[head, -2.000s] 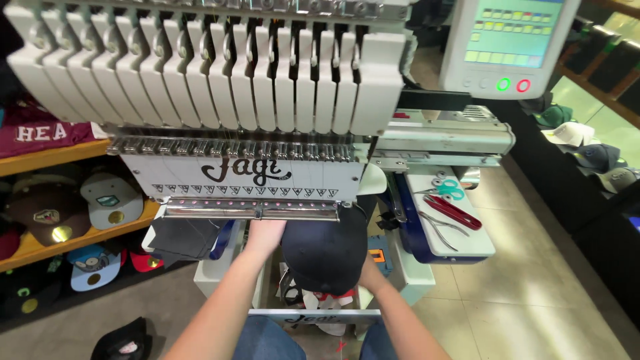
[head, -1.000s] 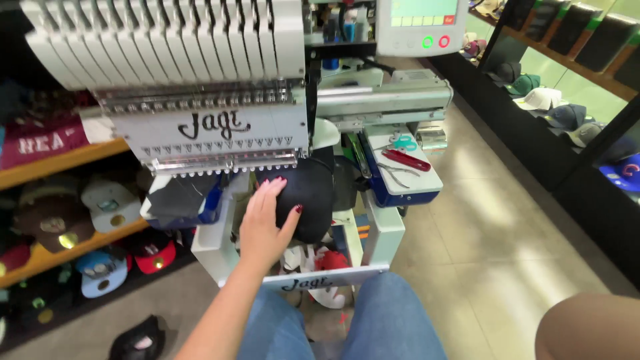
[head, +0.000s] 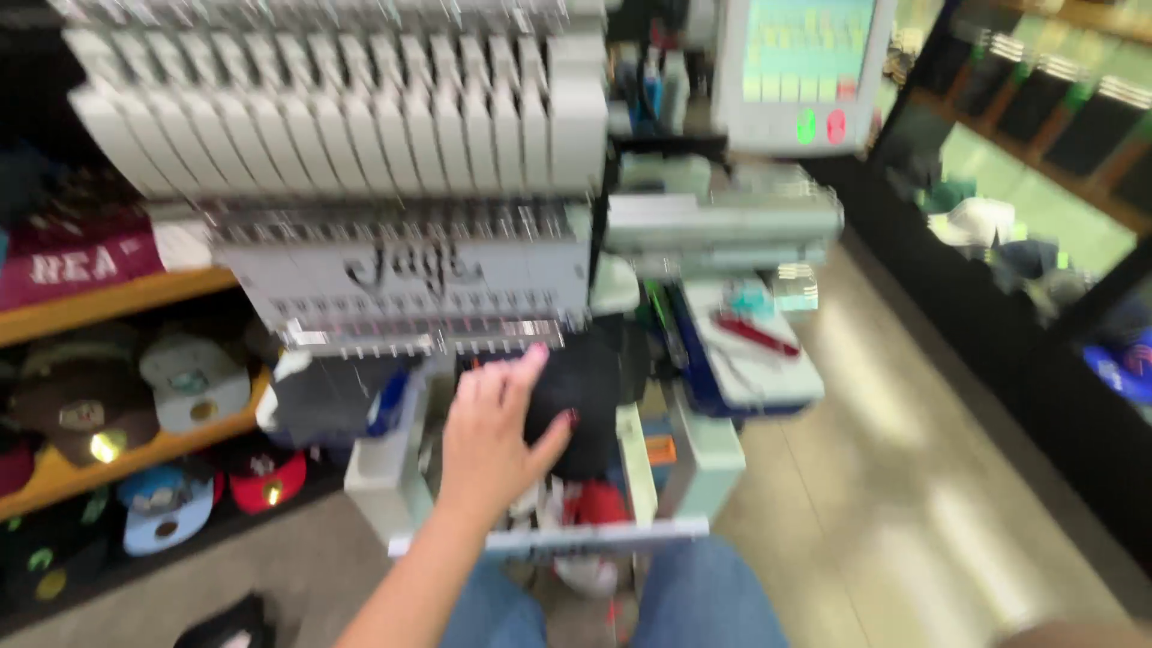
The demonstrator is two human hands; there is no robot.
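Note:
My left hand (head: pixel 495 432) reaches up from below with its fingers spread, palm down, at the left side of a dark cap (head: pixel 580 400). Its fingertips lie at or just over the cap; whether they press on it I cannot tell in the blur. The cap sits under the needle heads of a multi-needle embroidery machine (head: pixel 405 270). My right hand is out of view; only a blurred patch, perhaps of that arm, shows at the bottom right edge. A red-handled tool (head: pixel 758 335) and teal-handled scissors (head: pixel 749 297) lie on the white tray (head: pixel 783 382) to the right.
The control panel (head: pixel 805 72) stands at the upper right. Below the cap is an open drawer (head: pixel 621 538) with red cloth (head: pixel 598 504) and other items. Shelves (head: pixel 117 297) of caps line the left, and more caps (head: pixel 976 220) stand on the right. A black cap (head: pixel 229 625) lies on the floor.
Two seconds ago both hands were at the cap; my right hand has since left it and gone out of view. My left hand has moved from the cap's far left side onto or over its near left part.

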